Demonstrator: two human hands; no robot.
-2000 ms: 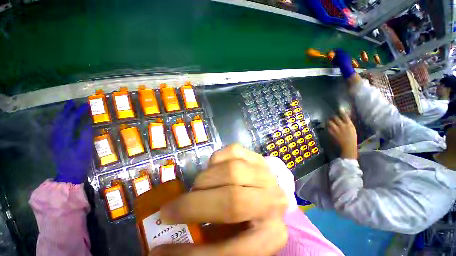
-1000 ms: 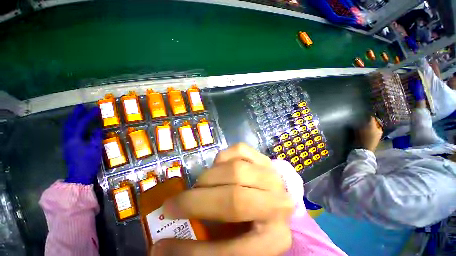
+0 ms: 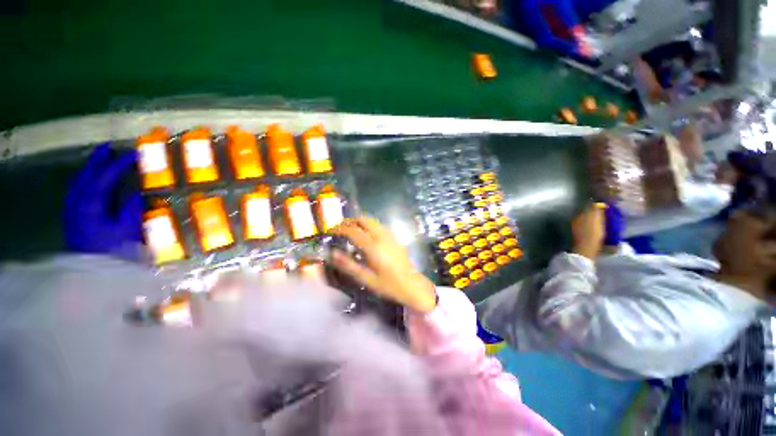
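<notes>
A clear tray [image 3: 230, 186] holds orange flask-shaped devices lying flat, several with white labels. The back two rows hold five each. A labelled device [image 3: 156, 160] lies in the back left pocket. My bare right hand [image 3: 379, 260] is low over the right part of the front row, fingers bent down. Whether it grips anything is unclear. My left hand [image 3: 104, 203], in a blue-purple glove, is at the tray's left edge; its fingertips are blurred. A large blurred pale shape hides much of the front row and the lower left.
A green conveyor [image 3: 255, 60] runs beyond a pale rail [image 3: 383, 125], with loose orange devices. To the right stands a small-celled clear tray [image 3: 464, 213], partly filled with yellow-orange ovals. A neighbour in a white smock [image 3: 638, 306] works beside brown gridded boxes [image 3: 619, 170].
My right hand has moved away from the camera, down to the tray; the large device it held close up no longer shows. A blurred pale shape has come in at lower left.
</notes>
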